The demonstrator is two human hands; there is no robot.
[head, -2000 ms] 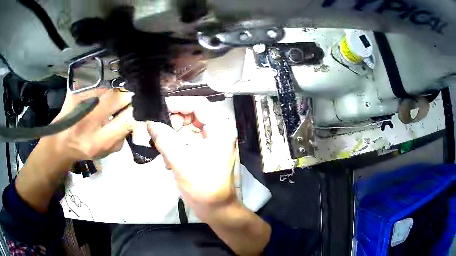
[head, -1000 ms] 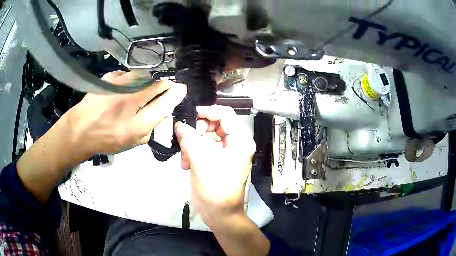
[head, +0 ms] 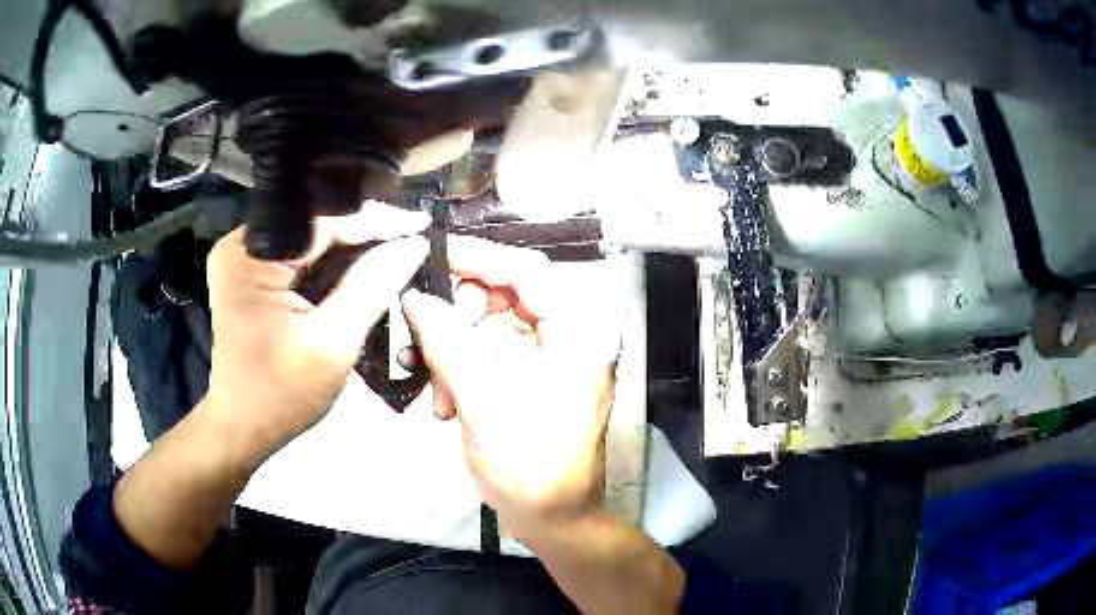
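A small black part-sewn piece point(head: 440, 267) is pinched between the fingertips of both hands, just below the needle area. Its black band point(head: 391, 382) hangs down in a loop between the hands. My left hand point(head: 283, 330) holds it from the left, fingers bent. My right hand point(head: 523, 390) holds it from the right with thumb and fingers. The off-white sewing machine head point(head: 745, 36) crosses the top, and its needle is hard to make out. A dark ribbed sleeve point(head: 279, 180) stands before it. The dark machine bed point(head: 541, 231) lies just above my right hand.
A pile of black pieces point(head: 162, 348) lies left of my left hand. The white tabletop point(head: 343, 463) is below the hands. At right are a second off-white machine part point(head: 841, 228), a white spool with a yellow label point(head: 931, 150) and a blue crate point(head: 1010, 541). A wire bracket point(head: 186, 144) is at upper left.
The view has shifted. The ribbed sleeve no longer covers the fingertips, and my left hand is turned more upright with its fingers bent. Both hands still hold the black piece.
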